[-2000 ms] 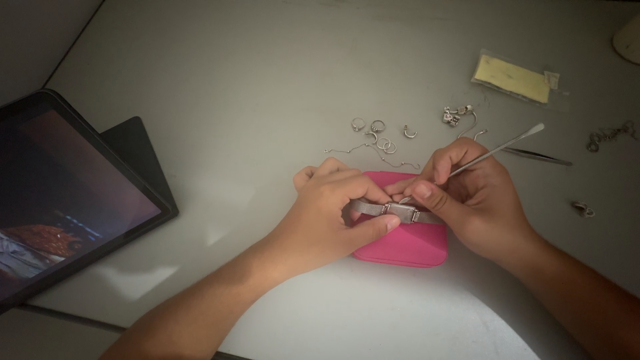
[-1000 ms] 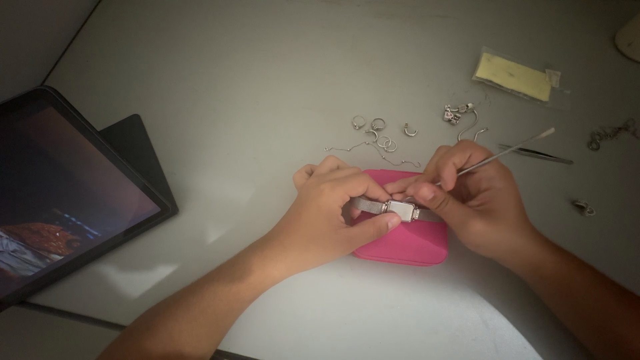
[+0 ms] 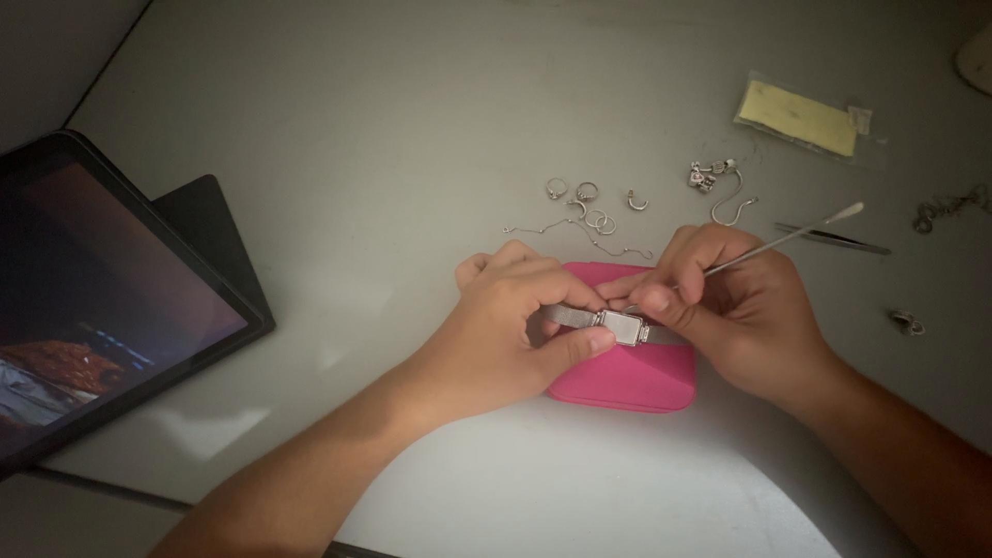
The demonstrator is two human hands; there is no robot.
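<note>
Above a pink case (image 3: 628, 380), my left hand (image 3: 527, 325) grips a silver wristwatch (image 3: 621, 328) between thumb and fingers, its rectangular case back facing up and its mesh band running to both sides. My right hand (image 3: 721, 302) is shut on a thin metal tool (image 3: 775, 242) with a small spoon-like upper end. The tool's lower tip lies by the upper edge of the watch case, partly hidden by the fingers. Part of the band passes under my right hand.
Several silver rings (image 3: 587, 191), a fine chain (image 3: 570, 222) and a charm bracelet (image 3: 728, 186) lie beyond my hands. Tweezers (image 3: 837, 239), a ring-like piece (image 3: 905, 322), another chain (image 3: 949, 208) and a bagged yellow cloth (image 3: 798, 118) are at right. A tablet (image 3: 132, 302) stands at left.
The tool in my right hand has tilted, its upper end now lower and farther right than two seconds ago. My left hand keeps its hold on the watch.
</note>
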